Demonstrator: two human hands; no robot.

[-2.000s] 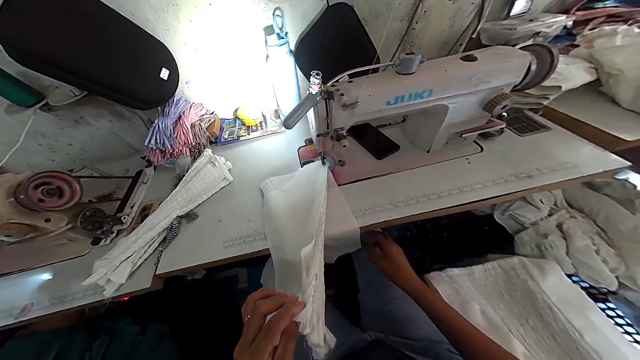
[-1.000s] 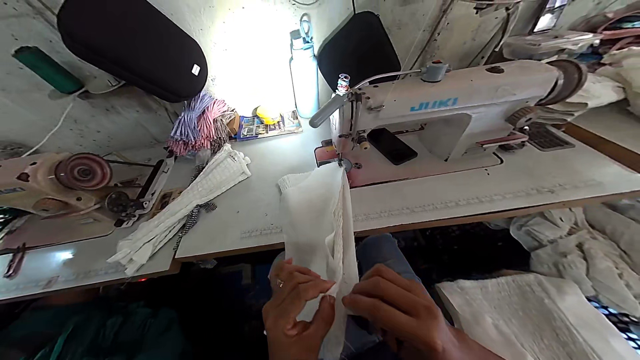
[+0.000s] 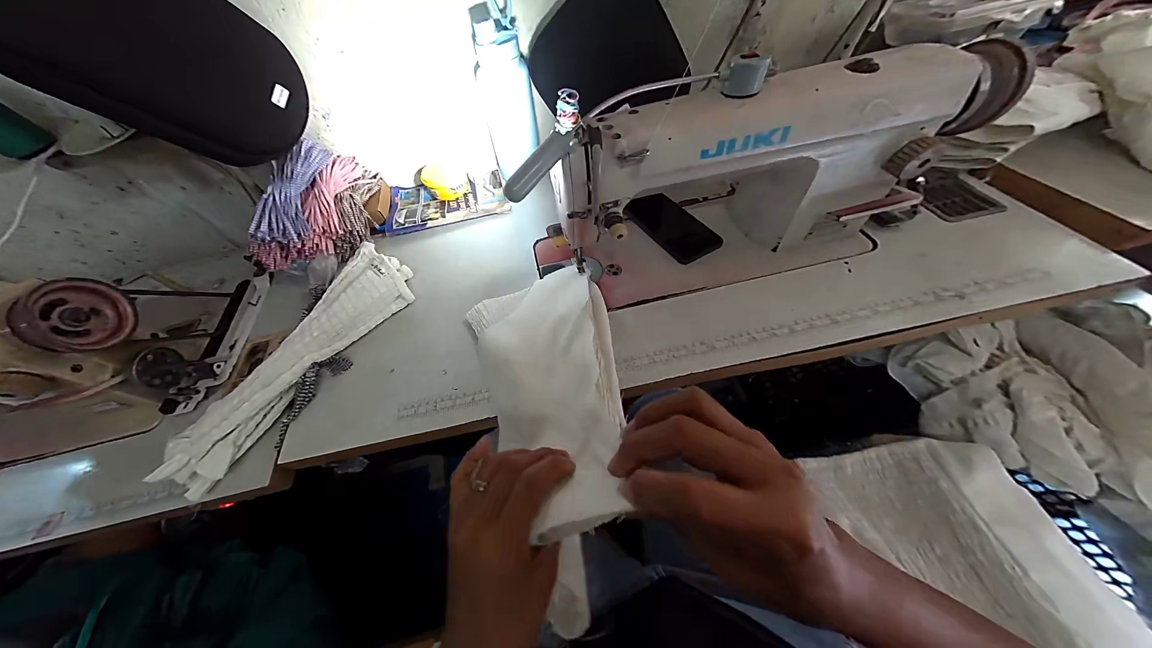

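Observation:
A piece of white fabric (image 3: 549,369) runs from under the needle of a Juki sewing machine (image 3: 774,126) down over the table's front edge. My left hand (image 3: 508,513), with a ring on one finger, grips the fabric's lower left side, thumb beneath it. On the right side of the same fabric, my right hand (image 3: 720,486) pinches the edge between thumb and fingers. A narrow white strip (image 3: 569,589) hangs below the fabric between my hands. The needle stands at the fabric's top end, where the presser foot is hard to make out.
A black phone (image 3: 675,229) lies on the machine bed. Folded white pieces (image 3: 297,360) rest on the table's left, near bundles of checked ties (image 3: 310,207). A second machine (image 3: 72,351) stands far left. More white cloth (image 3: 981,531) lies at lower right.
My right hand has come from the table edge to the fabric. Its lower part, long and hanging two seconds ago, is now folded with a broad lower edge between my hands.

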